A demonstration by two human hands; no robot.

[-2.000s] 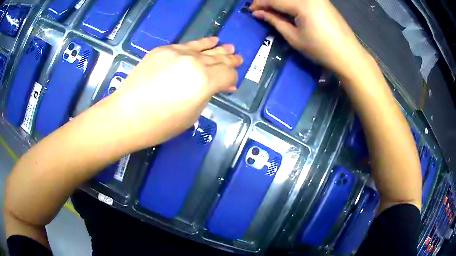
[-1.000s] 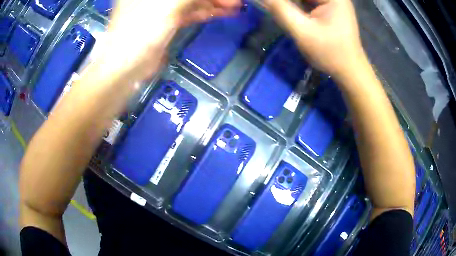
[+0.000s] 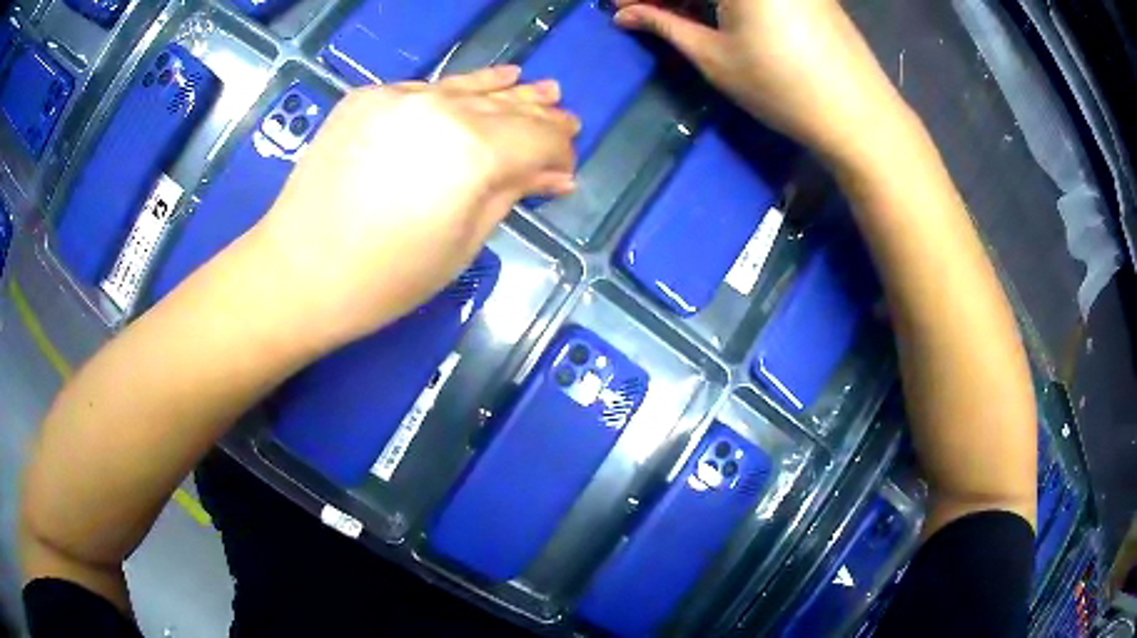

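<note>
A blue phone case [image 3: 596, 65] lies in a clear blister tray [image 3: 673, 337] at the top centre. My left hand [image 3: 436, 168] lies palm down with its fingers across this case's lower left part, holding it down. My right hand [image 3: 761, 62] is at the case's upper end. Its thumb and fingertips are close together at the picture's top edge, partly cut off. Whether they pinch anything small cannot be told. The camera end of this case is hidden or out of the picture.
More blue cases [image 3: 536, 461] sit in the tray pockets, some with white printed slips [image 3: 754, 249]. Further trays with blue cases lie at the upper left and lower right. A dark grey bench strip [image 3: 929, 112] with crumpled clear film runs along the upper right. Grey floor [image 3: 175, 586] shows at lower left.
My left hand has come down from the top edge onto the case. My right hand has shifted slightly and its fingertips are now at the case's upper end. The view of the tray has shifted a little.
</note>
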